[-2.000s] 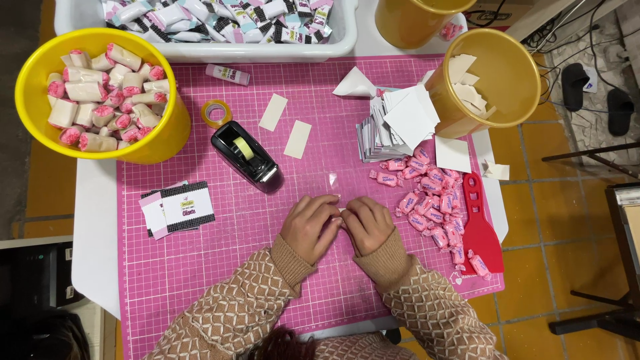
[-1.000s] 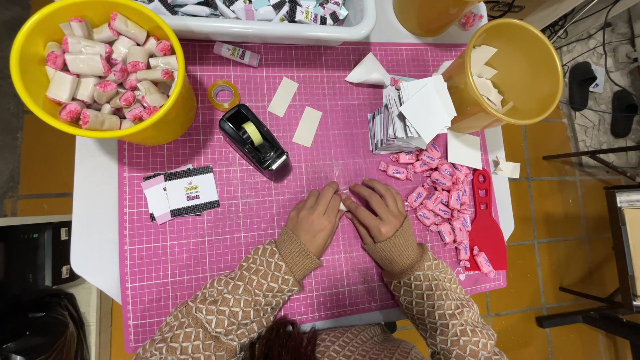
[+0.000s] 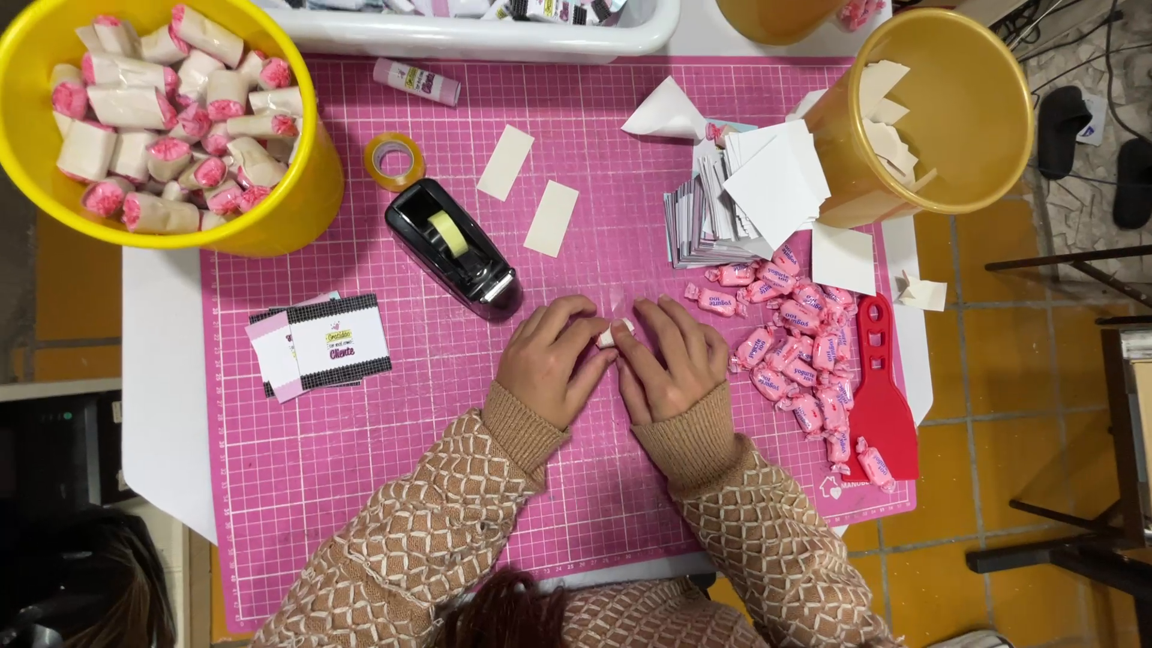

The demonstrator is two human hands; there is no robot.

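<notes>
Between the fingertips of both hands is a small paper-wrapped candy, mostly covered by fingers, with a clear strip sticking up from it. My left hand pinches its left end; my right hand holds its right end. Up and left stand a black tape dispenser and a yellow tape roll. Two cream paper strips lie above the hands. Pink wrapped candies are heaped right of my right hand, below a stack of cards and papers.
A yellow bucket of wrapped candies stands at the left, a gold bucket with paper pieces at the right. A white bin spans the back. Printed cards, a red scraper and a small printed tube lie on the pink cutting mat.
The white paper-wrapped piece shows more plainly between the fingertips than before. Both hands stay together at the middle of the mat.
</notes>
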